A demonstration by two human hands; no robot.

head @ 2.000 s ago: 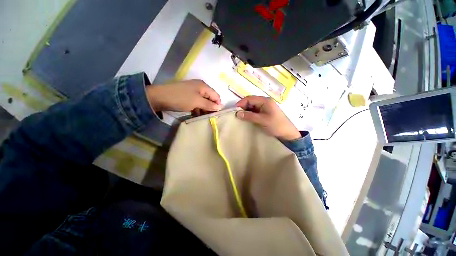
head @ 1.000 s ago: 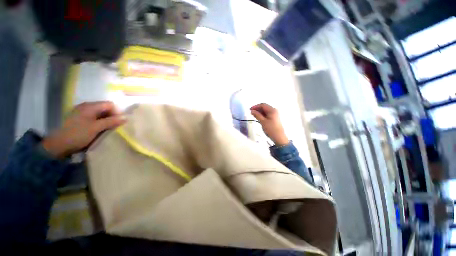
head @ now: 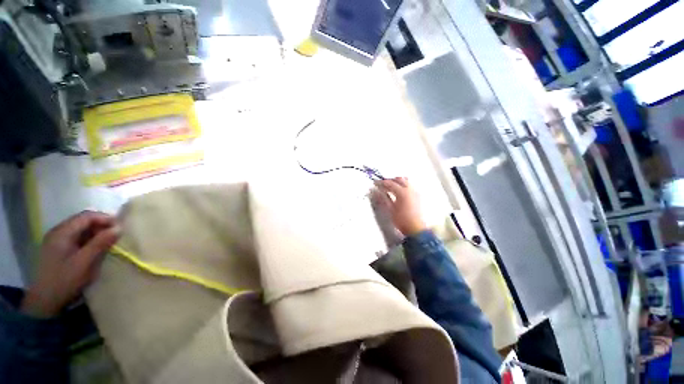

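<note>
The beige workpiece point(head: 300, 247) lies over the front of the white table, folded, with its dark inside open at the bottom. A narrow yellow seam tape point(head: 169, 273) runs down it. My left hand point(head: 75, 251) pinches the top left edge of the workpiece near the start of the tape. My right hand point(head: 401, 206) is away to the right, above the table, with its fingertips closed on the end of a thin dark cord point(head: 322, 172). A small thin item may be at the fingertips; it is too small to tell.
The yellow-edged clamp frame point(head: 142, 131) lies under the machine head point(head: 26, 90) at the upper left. A tablet-like screen point(head: 356, 26) stands at the top. More beige material point(head: 480, 281) is beside my right forearm. Shelves stand far right.
My right hand has left the workpiece edge and moved right to the cord. My left hand now holds the edge alone. The view has turned right, and the workpiece has folded over more.
</note>
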